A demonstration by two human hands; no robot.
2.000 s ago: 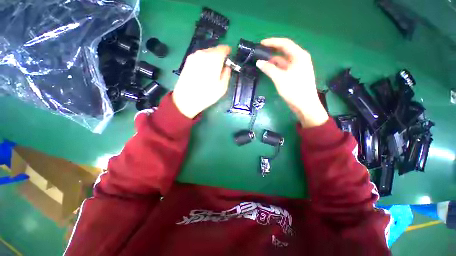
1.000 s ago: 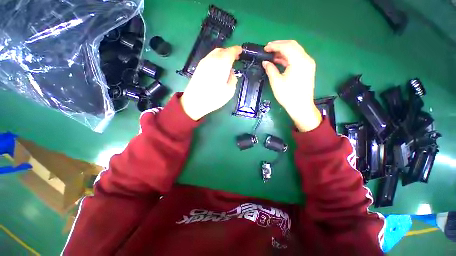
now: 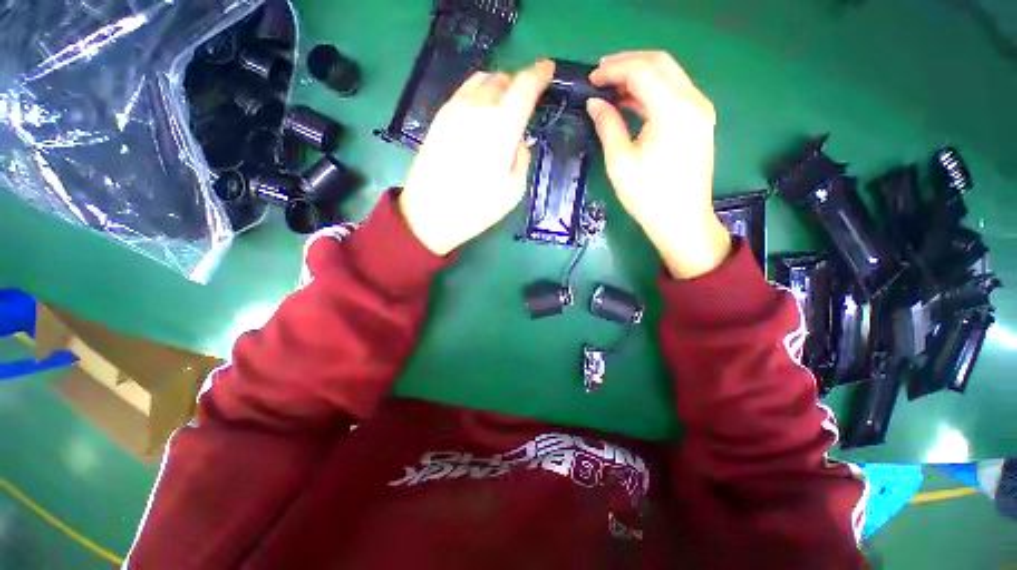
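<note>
My left hand [image 3: 474, 156] and my right hand [image 3: 658, 150] hold a black cylinder [image 3: 574, 82] crosswise between their fingertips. A thin wire shows below it by my left fingers. Under the hands a black housing [image 3: 558, 195] lies lengthwise on the green bench; its far end is hidden. A small silver fitting [image 3: 593, 219] lies at its near right corner, with a wire running to a loose black cylinder [image 3: 548, 298]. A second loose cylinder [image 3: 617, 303] has a wire towards another silver fitting [image 3: 594, 369].
Another black housing [image 3: 446, 72] lies behind my left hand. A clear plastic bag [image 3: 100, 123] with black cylinders [image 3: 316, 128] spilling out is at left. Piled black housings [image 3: 853, 234] are at right, one [image 3: 745, 223] beside my right wrist. A cardboard carton [image 3: 117, 379] is at lower left.
My hands have come together on the cylinder, and the silver piece seen earlier at my left fingers is now mostly hidden. Bench items appear slightly shifted with the camera view.
</note>
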